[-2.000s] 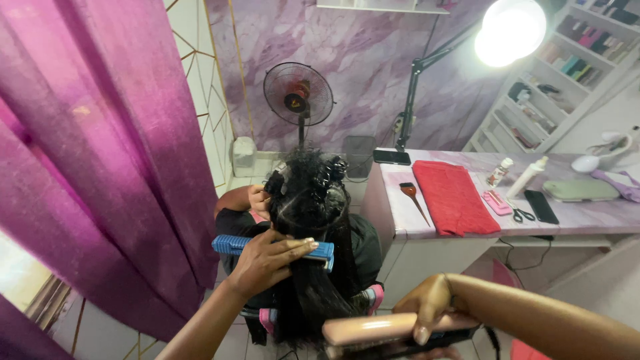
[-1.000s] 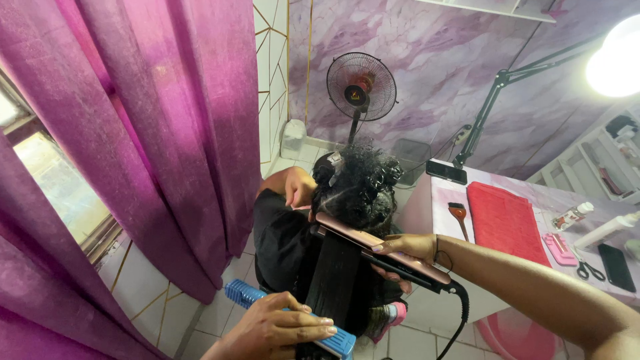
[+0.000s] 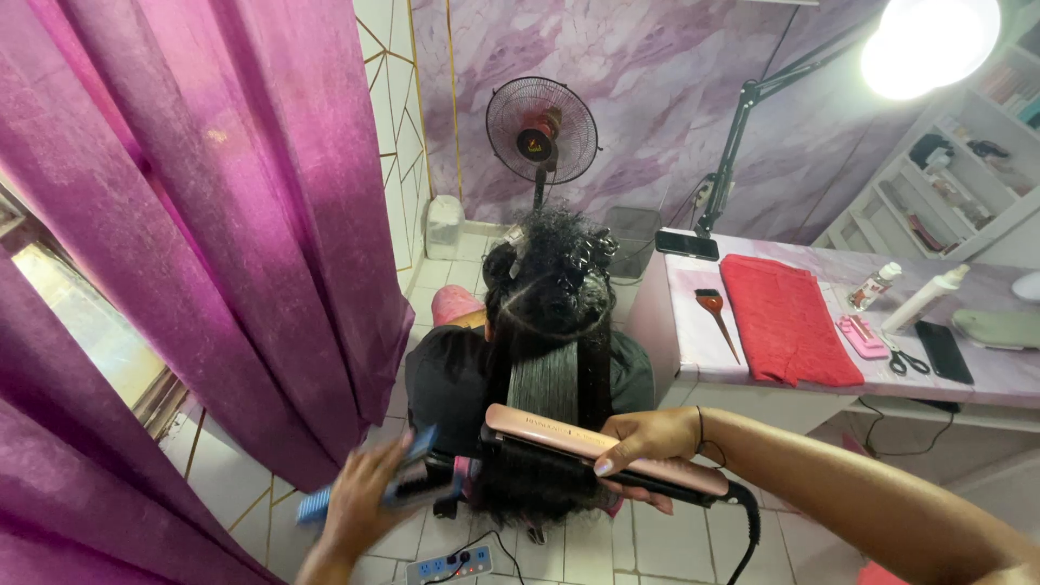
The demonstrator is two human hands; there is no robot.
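My right hand (image 3: 642, 451) grips a rose-gold and black flat iron (image 3: 552, 432), which lies across the lower lengths of a seated person's straight black hair (image 3: 543, 382). Hair passes between its plates and hangs below. To the left, my left hand (image 3: 366, 487), blurred by motion, holds a blue comb or brush (image 3: 315, 505) clear of the hair. The person's head (image 3: 561, 305) faces away, with a curved parting and the upper hair gathered up with shiny clips. A dark garment (image 3: 443, 382) covers the shoulders.
Purple curtains (image 3: 268, 203) hang at left. A standing fan (image 3: 543, 134) is beyond the head. At right, a counter (image 3: 691, 325) holds a red towel (image 3: 780, 317), tint brush (image 3: 711, 305), scissors (image 3: 900, 357) and bottles. A power strip (image 3: 449, 566) lies on the floor; the iron's cord (image 3: 751, 520) hangs down.
The flat iron has moved down the hair, from near the head to the lower lengths. My left hand with the blue tool has moved away from the hair to the left.
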